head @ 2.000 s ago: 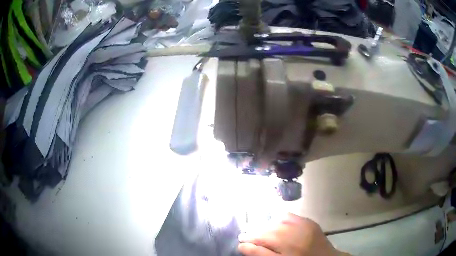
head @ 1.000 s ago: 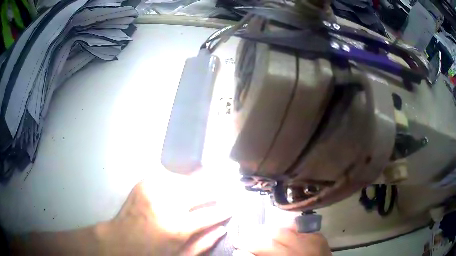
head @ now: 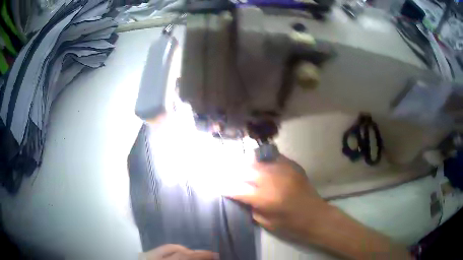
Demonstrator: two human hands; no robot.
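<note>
A dark grey fabric panel [head: 172, 213] lies under the sewing machine [head: 238, 66] head and runs down to the bottom edge. Its upper part is washed out by the lamp glare, which hides the needle and presser foot. A paler strip shows along its right side. My right hand [head: 279, 190] rests on the panel's right part, just below the small grey block; its fingertips are lost in the glare. My left hand [head: 180, 252] lies on the panel at the bottom edge, mostly cut off by the picture.
A pile of striped pieces [head: 40, 66] lies at the left. A long pale grey guard [head: 156, 76] stands left of the head. Black-handled scissors [head: 363, 139] hang at the machine arm. Purple-handled tools [head: 279, 4] lie on top of the head. Neon green pieces [head: 6, 43] show far left.
The panel now shows at greater length. My left hand has moved from beside the needle area down to the bottom edge. My right hand shows higher, with its forearm. The view has shifted.
</note>
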